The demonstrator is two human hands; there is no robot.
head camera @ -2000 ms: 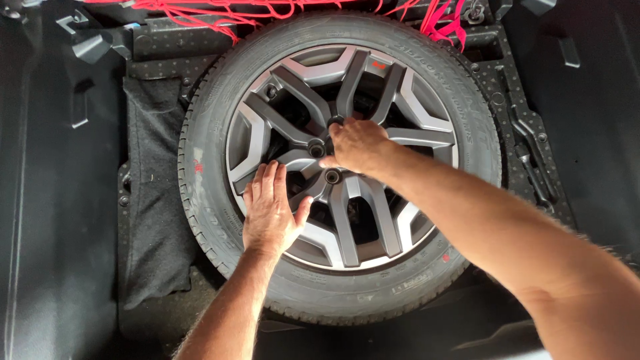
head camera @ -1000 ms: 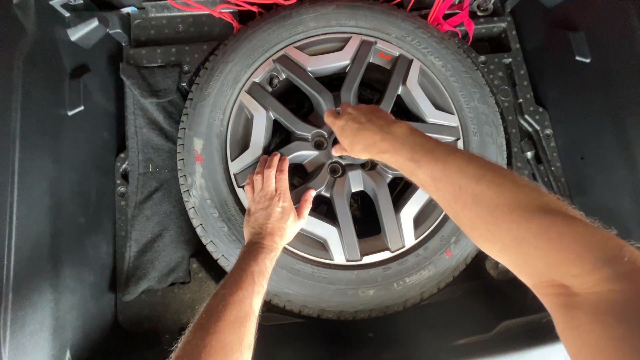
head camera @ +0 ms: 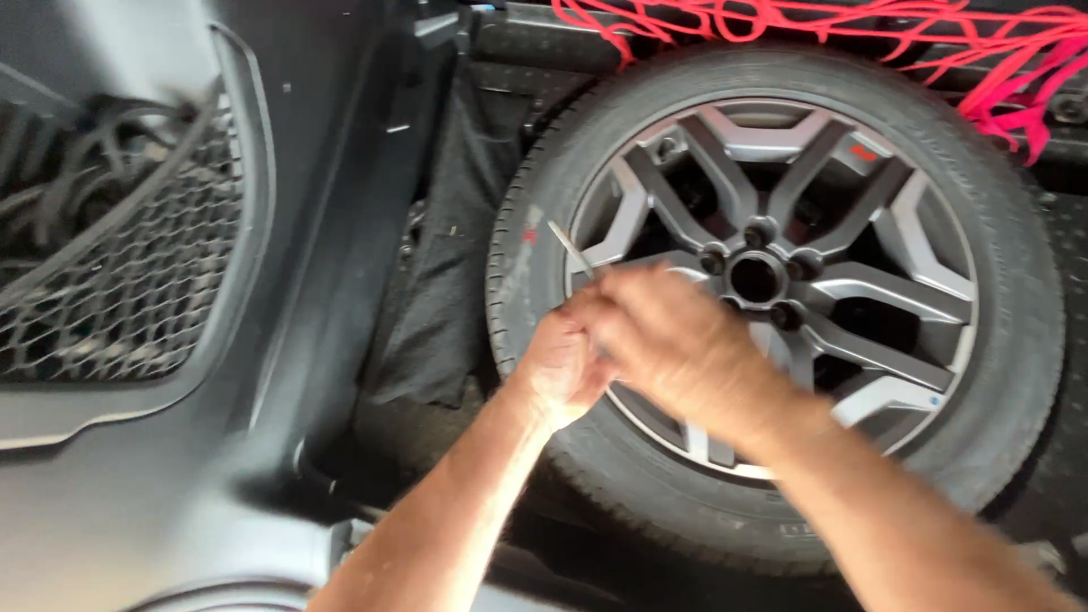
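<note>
A spare wheel lies flat in the well of a car's boot, its rubber tyre point(head camera: 1016, 314) around a grey and silver alloy rim point(head camera: 901, 297) with an open round centre hole. Over the rim's left side my left hand point(head camera: 565, 361) and my right hand point(head camera: 680, 340) meet, both blurred. A thin metal rod point(head camera: 568, 244) sticks out up and to the left from between the fingers. My left hand is closed around its lower part, as far as the blur shows. Whether my right hand also grips it is hidden.
Red elastic cargo netting point(head camera: 765, 19) lies along the far edge, its straps hanging over the tyre's top. A dark cloth point(head camera: 442, 280) is left of the wheel. The black plastic side trim point(head camera: 314, 212) has a mesh pocket point(head camera: 170, 280) holding a coiled cable or hose point(head camera: 110, 170).
Both hands have left the rim's middle and come together at its left side, with a thin rod now showing. The centre hole is uncovered. The view has swung left.
</note>
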